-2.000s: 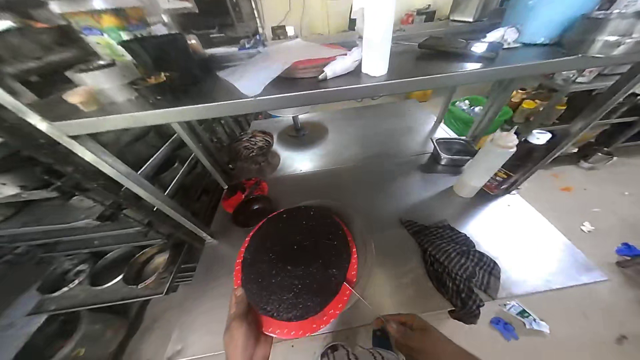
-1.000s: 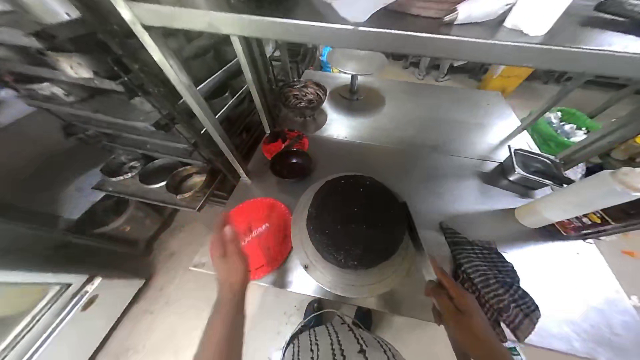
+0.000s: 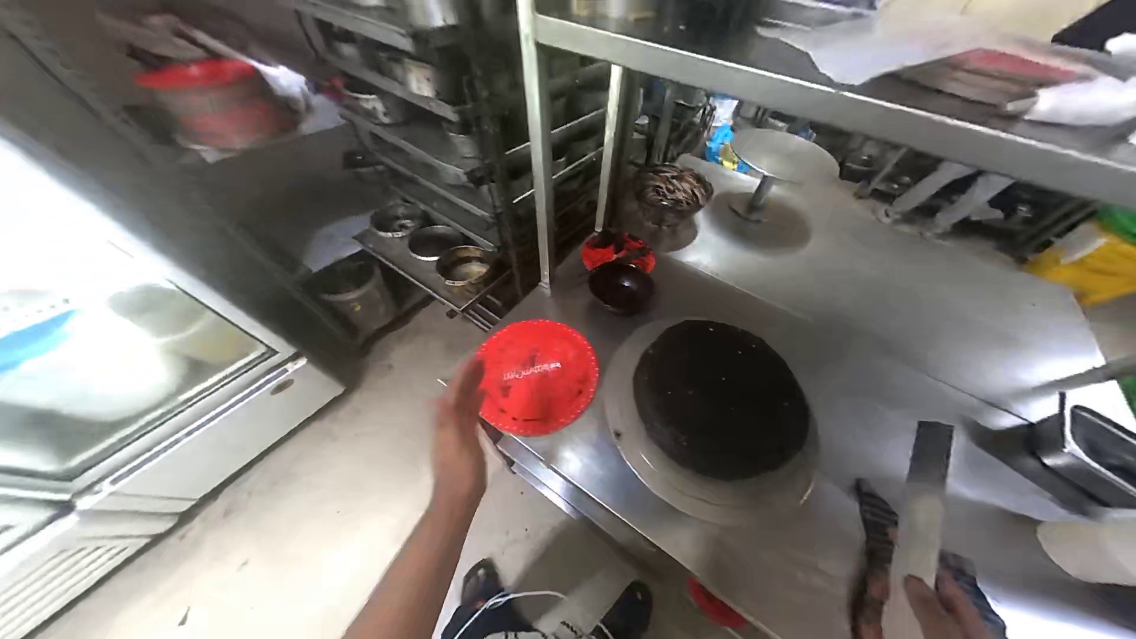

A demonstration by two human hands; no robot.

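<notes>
A round dark chocolate cake layer lies on a pale round cake turntable on the steel table. Left of it is a red round cake board with white writing and dark smears. The fingers of my left hand, blurred, are at the board's left edge; whether they grip it I cannot tell. My right hand holds a spatula with a flat metal blade, pointing away from me, over a dark striped cloth. Behind the board stands a dark bowl.
At the back stand a bowl of brown shavings and a metal cake stand. A steel shelf spans above. A metal container sits right. Left are a rack with round pans and a glass-topped cabinet.
The cake layer, on the red board two seconds ago, now lies on the turntable, with the board beside it. The spatula has moved from the cake's edge to over the cloth. The view has swung left.
</notes>
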